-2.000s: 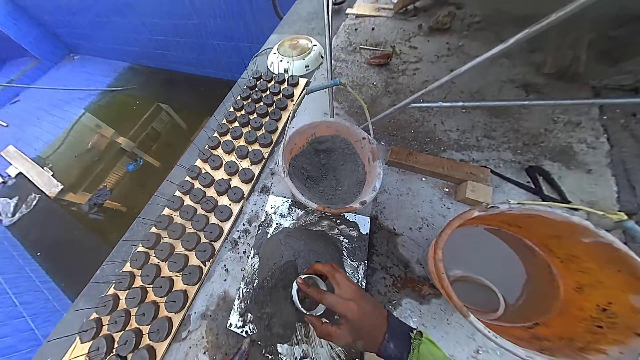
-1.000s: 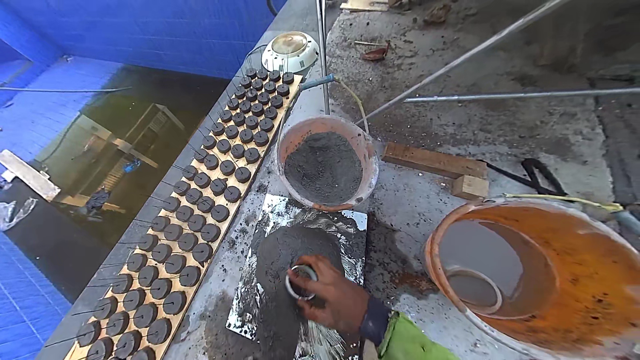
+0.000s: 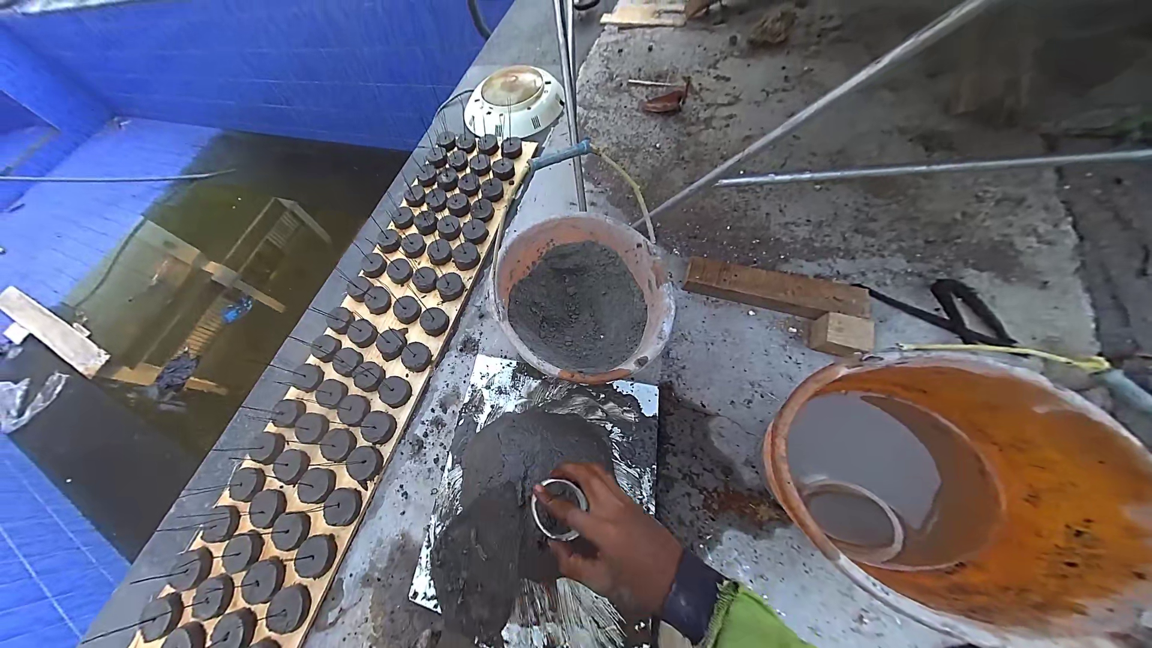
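My right hand (image 3: 612,540), below a dark cuff and green sleeve, grips a small round ring mould (image 3: 560,509) by its rim, with dark mortar inside it. The ring is over a heap of wet grey mortar (image 3: 531,450) spread on a shiny metal plate (image 3: 643,400). Left of the plate runs a long wooden board (image 3: 391,423) bearing rows of dark round mortar discs (image 3: 342,507), with thin wires sticking out of them. Beyond the plate stands a bucket (image 3: 661,297) of dry-looking grey powder. My left hand is not in view.
An orange tub (image 3: 1062,486) at the right holds cloudy water and a round container (image 3: 886,531). Wooden blocks (image 3: 774,288) lie behind it. Metal poles (image 3: 846,81) cross the back. A white round lamp (image 3: 513,99) stands past the board. At left, a blue-tiled pool (image 3: 270,72) holds murky water.
My right hand keeps hold of the ring over the mortar. Against the plate, hand and ring have shifted only slightly. The discs on the board look unchanged.
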